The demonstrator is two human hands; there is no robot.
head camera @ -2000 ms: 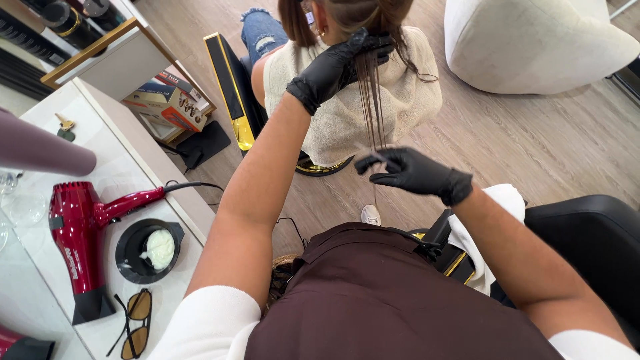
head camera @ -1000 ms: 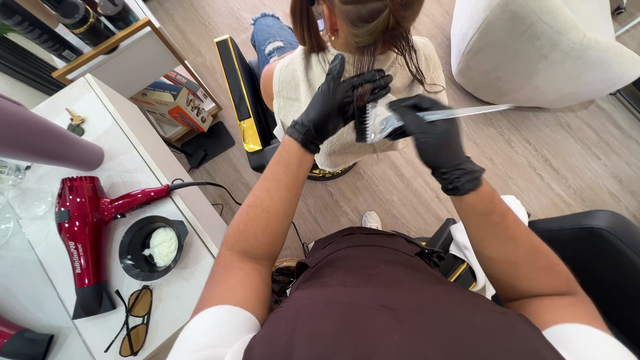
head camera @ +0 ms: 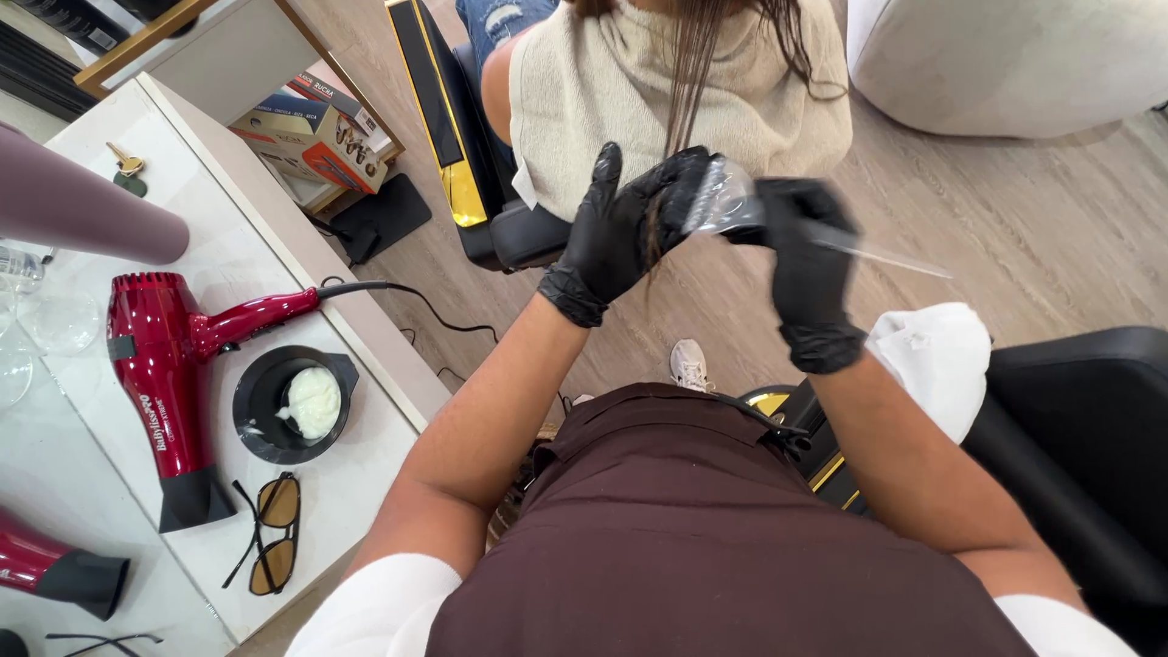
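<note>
A person sits with their back to me, a beige towel (head camera: 593,100) over the shoulders. From their head a thin section of long brown hair (head camera: 689,82) is drawn toward me. My left hand (head camera: 625,228), in a black glove, holds that section near its lower end, with the thumb raised and the tips hanging below the palm. My black-gloved right hand (head camera: 812,265) grips a clear tint brush (head camera: 725,196), its blurred head against the fingers of my left hand and its handle pointing right. A black bowl (head camera: 260,411) with white cream (head camera: 313,401) stands on the white counter (head camera: 228,246).
On the counter lie a red hair dryer (head camera: 155,365), sunglasses (head camera: 276,534), keys (head camera: 128,162) and a mauve cylinder (head camera: 91,201). Boxes (head camera: 310,141) fill a shelf beyond. A black chair (head camera: 1077,438) with a white cloth (head camera: 935,365) stands at my right; a pale rounded seat (head camera: 1004,64) is at the upper right.
Both hands have moved down along the hair, away from the person's head. One second ago, the brush was higher on the section; two seconds ago, my hands were farther apart.
</note>
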